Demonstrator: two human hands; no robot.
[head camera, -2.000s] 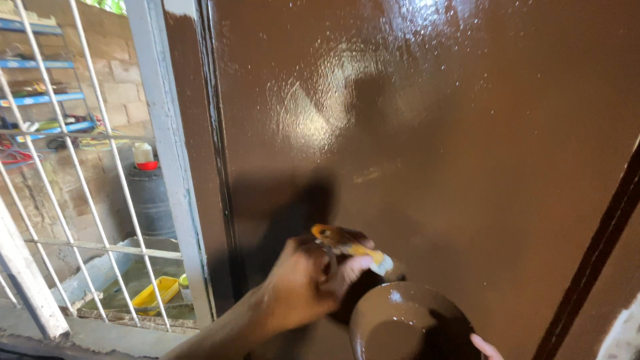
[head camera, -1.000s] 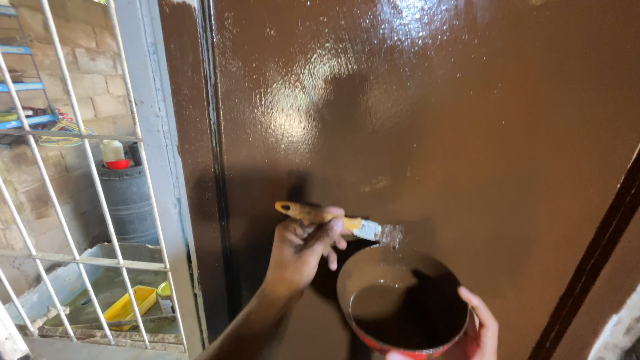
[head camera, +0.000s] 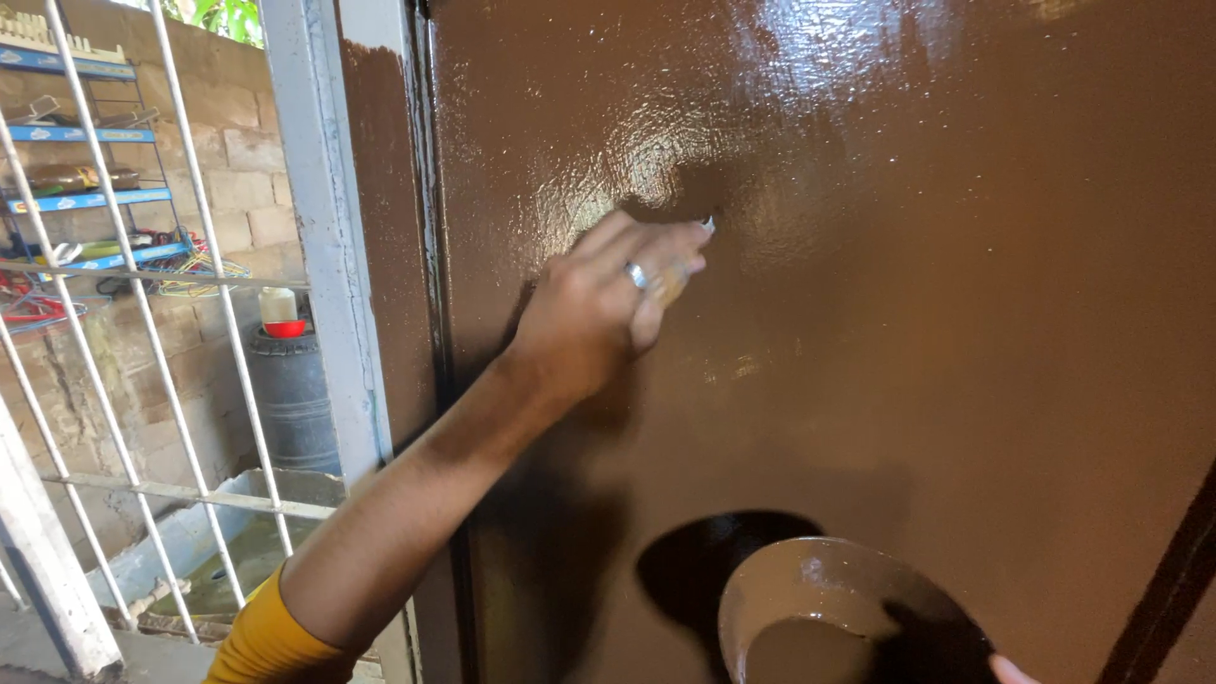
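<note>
My left hand (head camera: 608, 294), with a ring on one finger, holds a paintbrush (head camera: 671, 283) against the upper middle of a glossy brown painted panel (head camera: 855, 380). Most of the brush is hidden by the fingers; a bit of its yellowish handle shows, blurred, and its bristles cannot be made out. At the bottom right, my right hand (head camera: 1011, 671) grips the rim of a round container (head camera: 788, 579) of brown paint; only a fingertip shows. The container casts a dark shadow on the panel.
Left of the panel stand a grey metal frame (head camera: 328, 190) and white window bars (head camera: 169, 332). Beyond them are a shelf rack (head camera: 81, 135), a dark barrel (head camera: 293, 399) bearing a red bowl (head camera: 285, 329), and a basin (head camera: 142, 560). A dark groove (head camera: 1164, 579) crosses the lower right.
My left hand has moved up the panel with the brush, away from the container, where it was a second ago. The container now sits lower in view.
</note>
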